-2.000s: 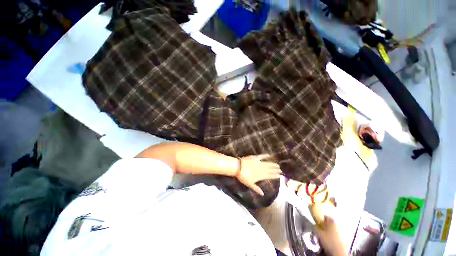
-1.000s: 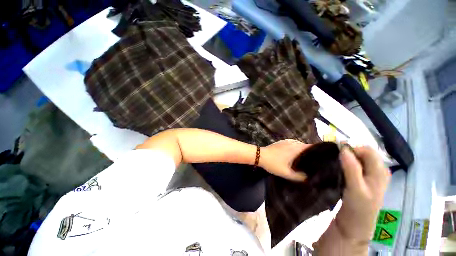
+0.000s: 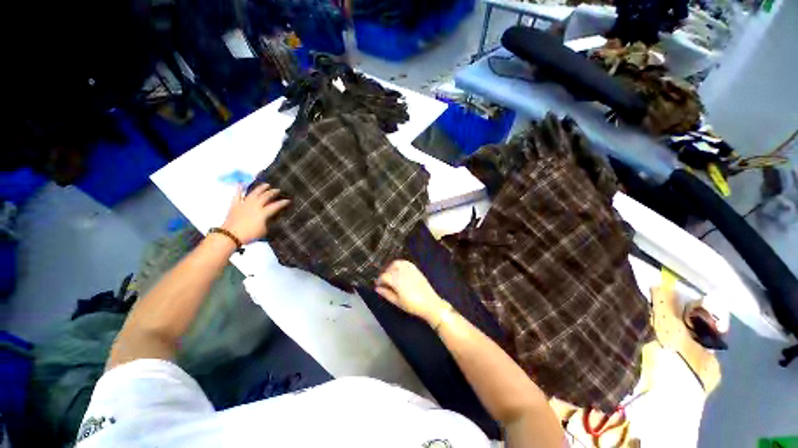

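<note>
A pile of brown plaid pieces (image 3: 337, 188) lies on the left of the white table. My left hand (image 3: 255, 214) rests on the pile's left edge with its fingers spread on the cloth. My right hand (image 3: 407, 289) has its fingers curled on the plaid cloth at the pile's near right corner. The black padded pressing arm (image 3: 416, 328) runs bare between the piles, partly under my right forearm. A second plaid pile (image 3: 560, 271) lies to the right of it.
Orange-red scissors (image 3: 605, 424) lie near the right pile's front. A tan sheet (image 3: 682, 341) with a small dark and reddish item (image 3: 703, 324) is at the right. A crumpled dark bundle (image 3: 350, 98) lies at the far left corner. Other black padded arms (image 3: 739, 236) stand beyond the table.
Both my hands have moved left from the dark plaid piece they held right of the arm to the left pile. That piece no longer shows in them. The view has turned.
</note>
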